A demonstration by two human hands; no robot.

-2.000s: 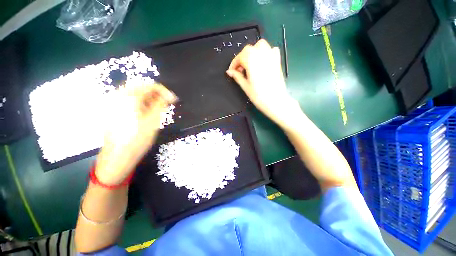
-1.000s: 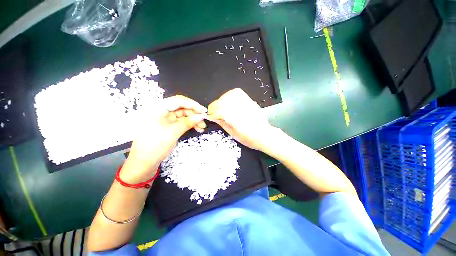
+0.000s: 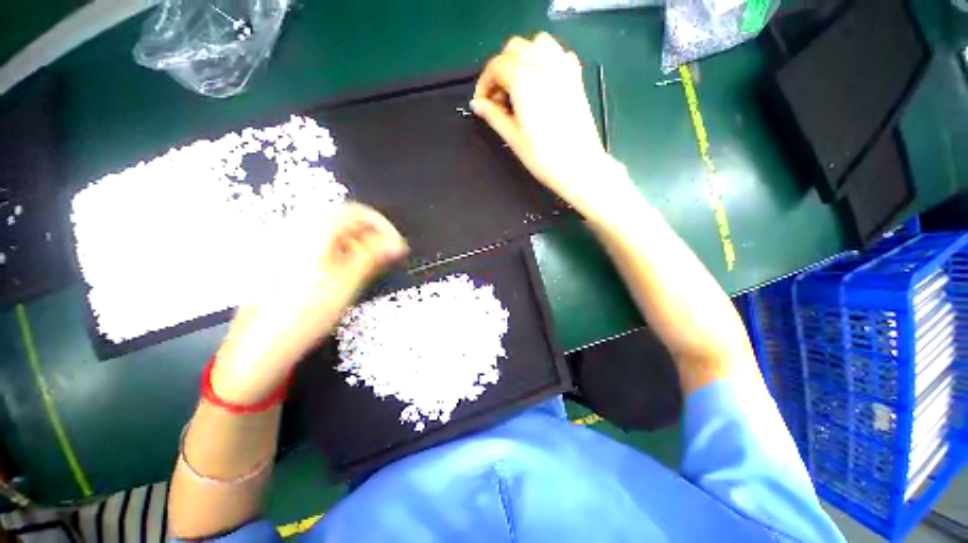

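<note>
Small white plastic parts [image 3: 159,239] cover the left part of the long black tray [image 3: 425,159]. My left hand [image 3: 345,255], overexposed and blurred, is over the near edge of these parts; its fingers are curled. My right hand [image 3: 536,101] is over the tray's right end with thumb and fingertips close together, hiding most of the metal pins there; a pin [image 3: 463,110] shows beside the fingertips. A heap of white pieces [image 3: 430,339] lies on the small black tray [image 3: 372,448] against my body. I cannot tell whether either hand holds a part.
A clear plastic bag [image 3: 212,48] lies at upper left, a bag of small parts [image 3: 706,32] at upper right. A thin dark tool [image 3: 603,101] lies right of the long tray. Spare black trays [image 3: 849,95] stand at right, above a blue crate [image 3: 860,371]. A far-left tray [image 3: 27,202] holds white bits.
My hands have come apart from their meeting point above the small tray. My right hand has moved up over the pins; my left hand has moved left and down towards the white parts.
</note>
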